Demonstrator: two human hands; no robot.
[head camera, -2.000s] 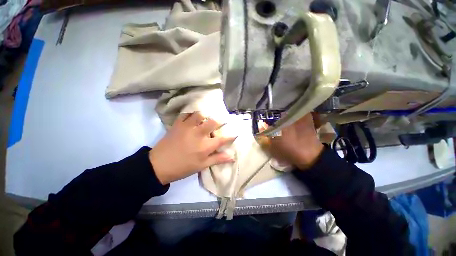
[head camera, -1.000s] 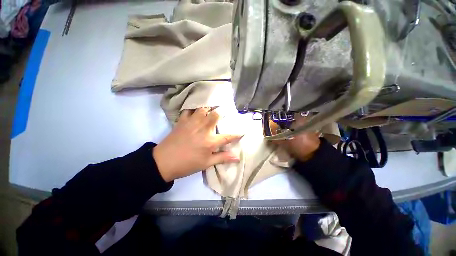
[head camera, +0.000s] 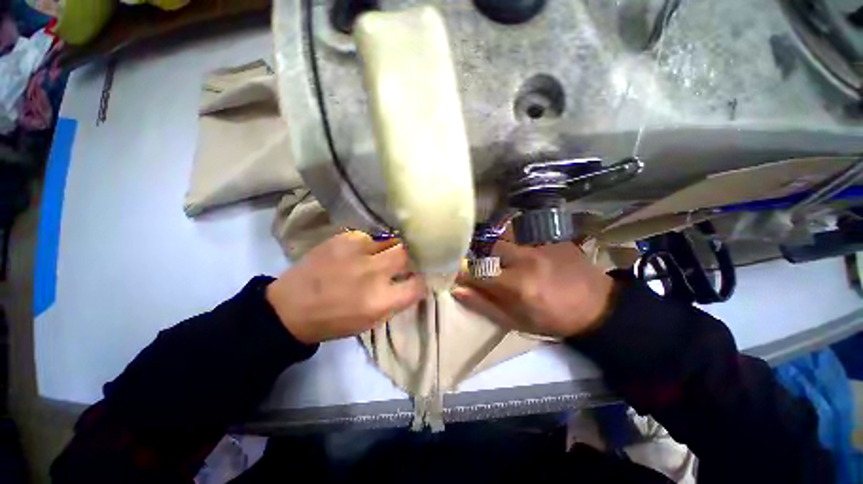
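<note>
The beige garment (head camera: 248, 142) lies folded left of the machine head and runs under it towards me. Two narrow tails (head camera: 429, 410) hang over the table's front edge. My left hand (head camera: 343, 288) presses on the cloth at the left of the needle area, its fingertips near the middle seam. My right hand (head camera: 539, 288) is at the right, thumb and fingers pinching the cloth close to the seam. The grey sewing machine head (head camera: 606, 85) and its cream-coloured guard (head camera: 421, 142) hide the needle and presser foot.
A ridged knob (head camera: 546, 223) sits on the machine's front. Black scissors handles (head camera: 705, 269) lie right of my right hand. Blue tape (head camera: 57, 203) is on the white table's (head camera: 132, 274) left side. A measuring tape (head camera: 511, 402) runs along the front edge. Piled cloth (head camera: 33, 85) is at far left.
The view has shifted and the machine head looks larger, its guard now over the needle area. My right hand shows more fully, and both hands' fingertips are closer together at the seam.
</note>
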